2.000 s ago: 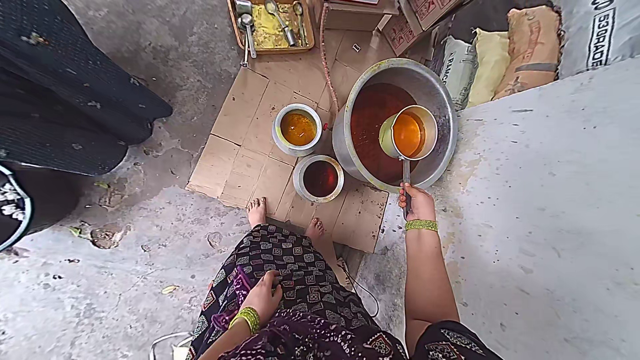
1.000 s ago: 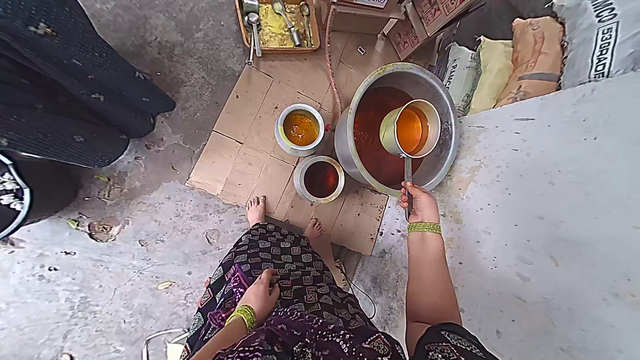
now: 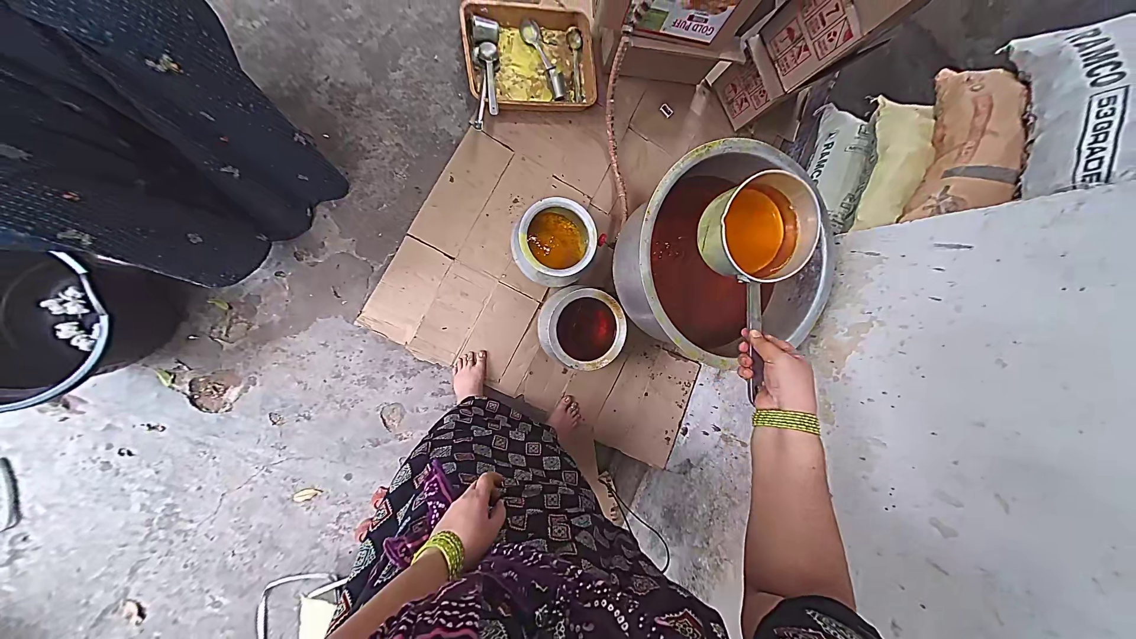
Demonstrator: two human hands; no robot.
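My right hand (image 3: 779,371) grips the dark handle of a metal saucepan (image 3: 712,232) holding orange liquid, raised over a large metal pot (image 3: 632,275) of dark red-brown liquid. My left hand (image 3: 475,517) rests against the patterned skirt (image 3: 532,479) at my lap; whether its fingers hold the cloth cannot be seen. Left of the large pot stand a small metal pot (image 3: 524,257) of yellow-orange liquid and, nearer to me, another small metal pot (image 3: 548,335) of dark red liquid.
Flattened cardboard (image 3: 444,284) lies beneath the pots. A tray (image 3: 532,106) with metal spoons and ladles is at the top. A hose (image 3: 612,133) runs beside the large pot. Filled sacks (image 3: 976,142) line the right, above a pale ledge (image 3: 985,399). A black bucket (image 3: 105,333) and dark cloth (image 3: 160,133) are left.
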